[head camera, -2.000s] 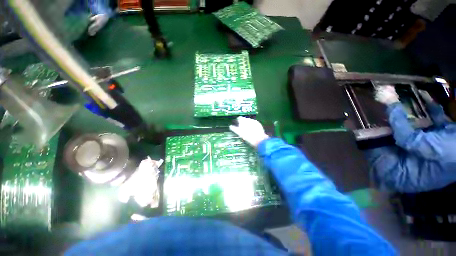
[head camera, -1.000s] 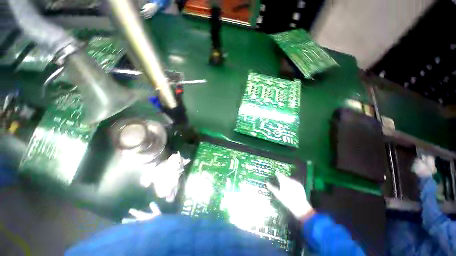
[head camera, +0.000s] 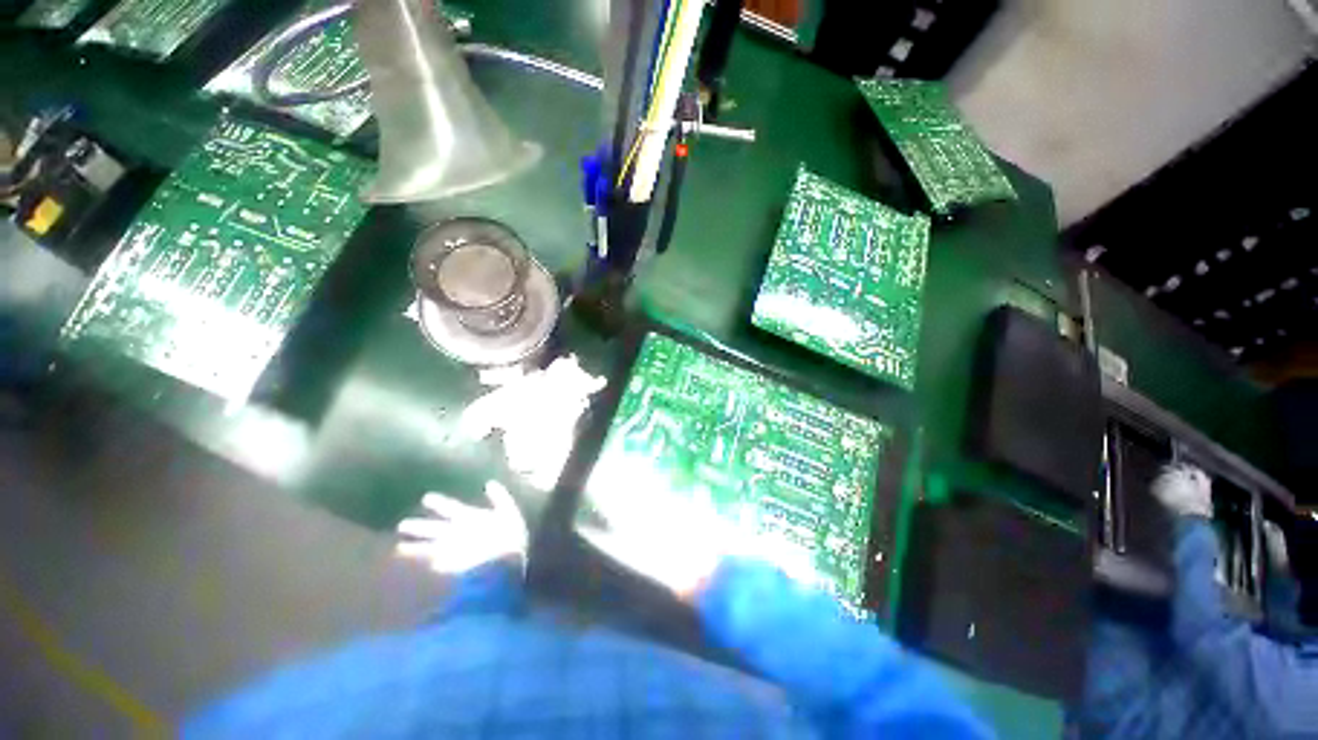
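Observation:
A large green circuit board (head camera: 737, 470) lies on a black support in front of me, with strong glare on its lower left part. My left hand (head camera: 466, 532), white gloved, is open with spread fingers left of the board's lower corner and holds nothing visible. My right sleeve (head camera: 795, 622) reaches over the board's near edge. The right hand is lost in glare and behind the sleeve; its grip cannot be told. A crumpled white cloth (head camera: 538, 419) lies left of the board, just below a round metal can (head camera: 484, 282).
More boards lie at left (head camera: 231, 246) and behind (head camera: 846, 275). A clear funnel hood (head camera: 434, 123) and a post with cables (head camera: 653, 116) stand near the can. Black pads (head camera: 1038, 405) lie right. Another person's gloved hand (head camera: 1182, 489) is at a frame far right.
The view has turned and shifted, showing more of the left bench. My right hand has moved from the board's right side towards its near edge. My left hand has come fully into view.

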